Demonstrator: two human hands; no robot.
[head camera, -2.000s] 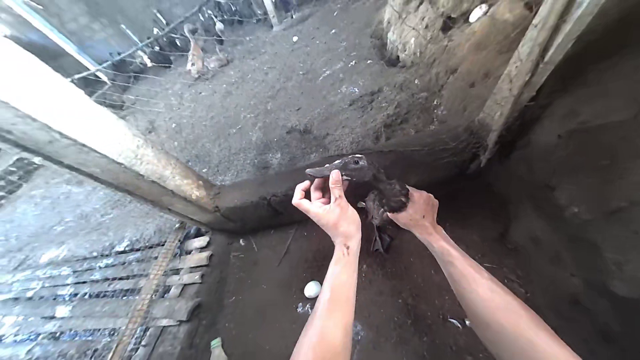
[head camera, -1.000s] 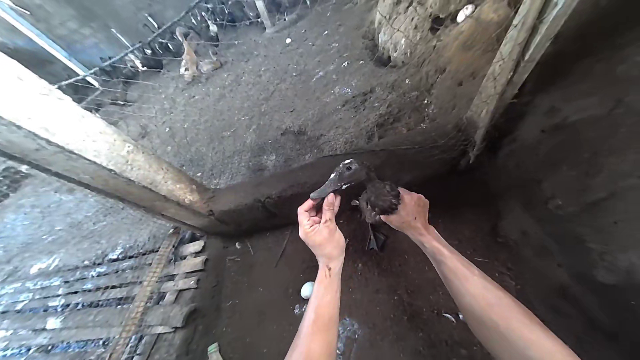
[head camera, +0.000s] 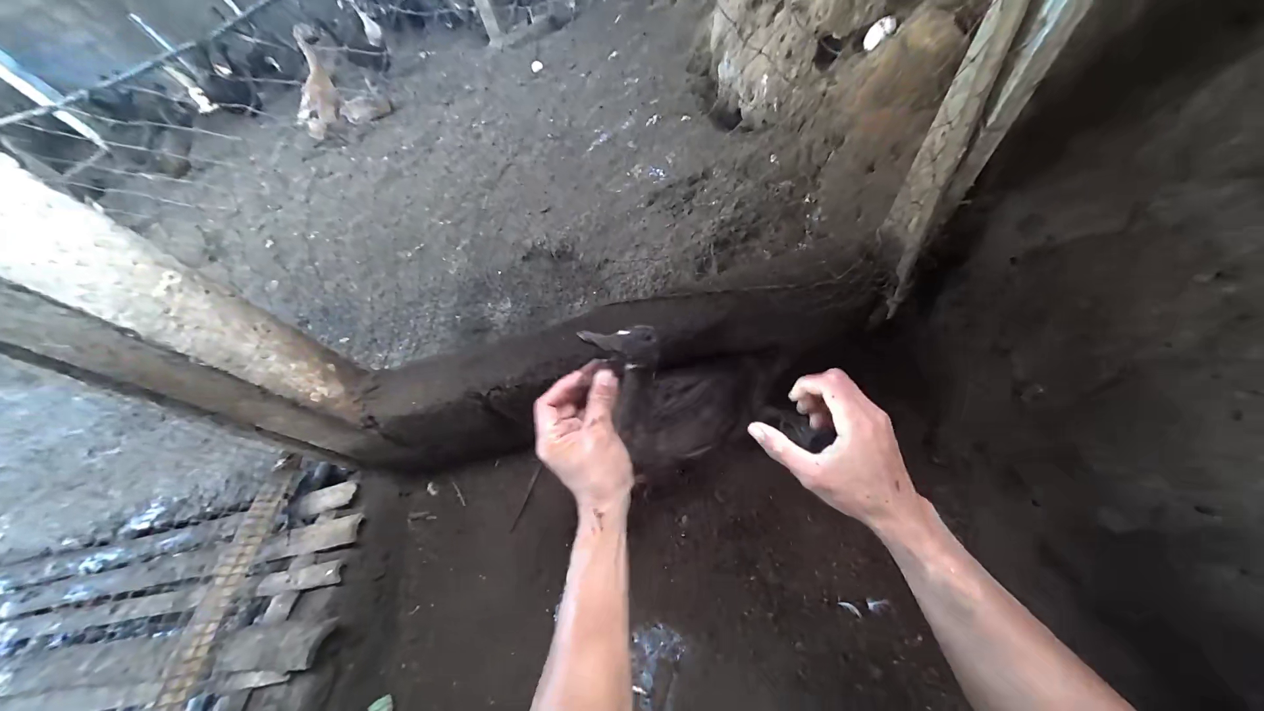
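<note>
A dark duck (head camera: 691, 410) with a pale mark on its head stands against the low earthen ledge, its bill pointing left. Just below its bill and beside its neck is my left hand (head camera: 585, 425), thumb and fingers curled close to each other; whether they touch the bird is unclear. My right hand (head camera: 837, 439) is off the duck, to the right of its body, with thumb and fingers apart and nothing between them. The duck's feet are hidden or blurred in shadow.
A concrete post (head camera: 178, 286) slants in at left, above a wooden slatted platform (head camera: 276, 583). A wooden post (head camera: 963, 138) stands at the upper right beside a dark wall (head camera: 1116, 375). Beyond the ledge (head camera: 444, 395), a light brown duck (head camera: 318, 89) and other birds are behind wire.
My right hand has let go of the duck and moved away to the right. The duck's body, held at the ledge before, is now lower and stretched sideways. The egg on the floor is out of sight.
</note>
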